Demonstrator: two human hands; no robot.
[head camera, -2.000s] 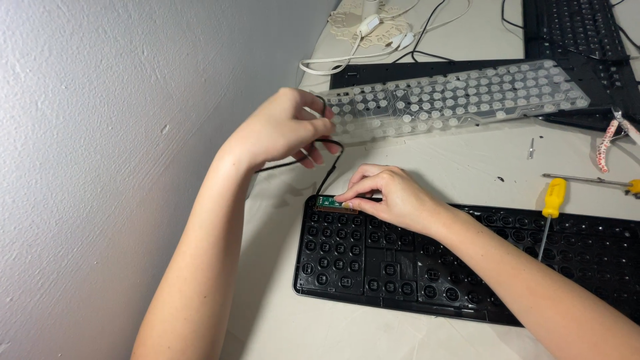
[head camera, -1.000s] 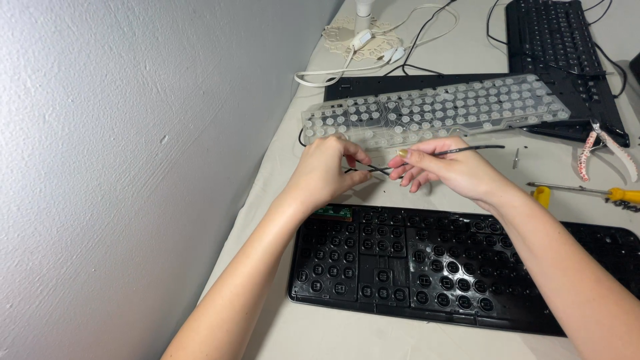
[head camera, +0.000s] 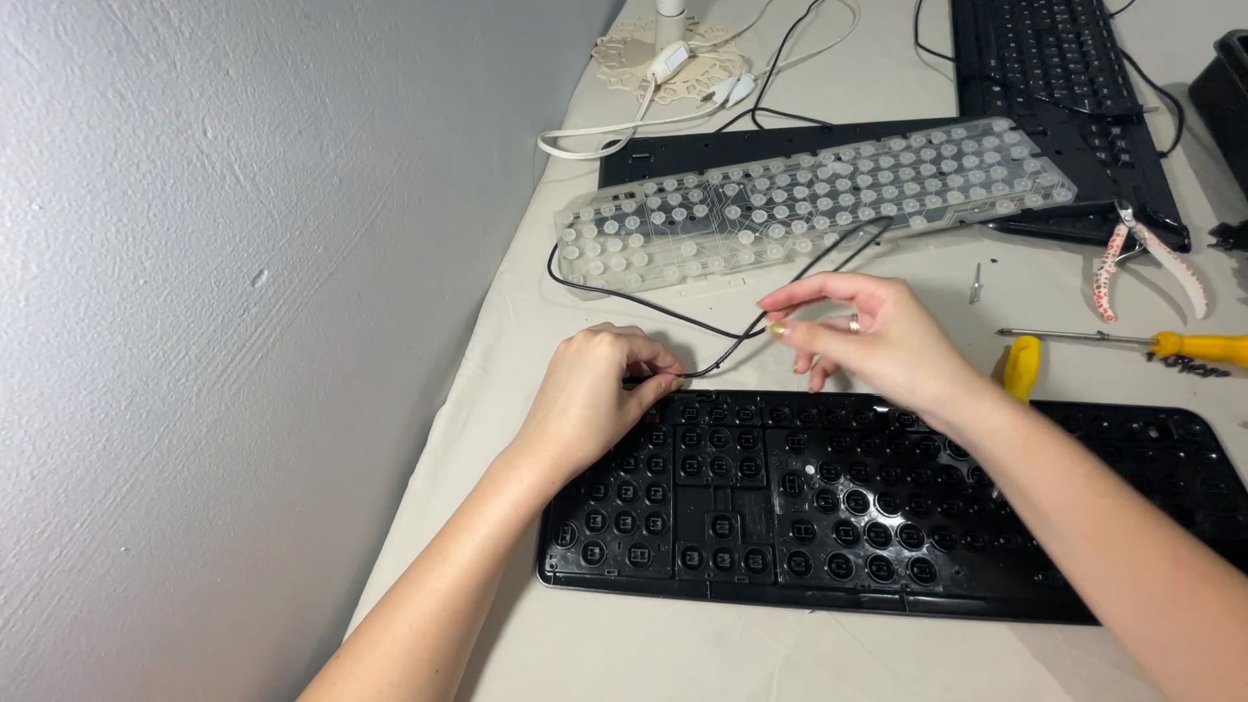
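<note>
An opened black keyboard housing (head camera: 722, 497) lies on the pale cloth, its rows of round key wells facing up. At its upper left corner my left hand (head camera: 609, 390) pinches a black cable (head camera: 704, 371) between thumb and fingers, mostly covering the small green circuit board there. My right hand (head camera: 858, 327) is right of it, above the housing's top edge, thumb and index finger closed on another stretch of the cable. From there the cable loops up across a clear membrane sheet with rubber domes (head camera: 799, 210).
Behind the membrane lies a black keyboard panel (head camera: 682, 146), with a black keyboard (head camera: 1043, 68) at the upper right. Wire nippers (head camera: 1150, 258), a yellow-handled screwdriver (head camera: 1185, 343), a second yellow handle (head camera: 1022, 367) and loose screws (head camera: 1194, 367) lie right. A wall (head camera: 244, 244) borders the left.
My left hand has come down to the housing's upper left corner since one second ago. The cable, held by both hands above the housing then, now runs from that corner up to my right hand.
</note>
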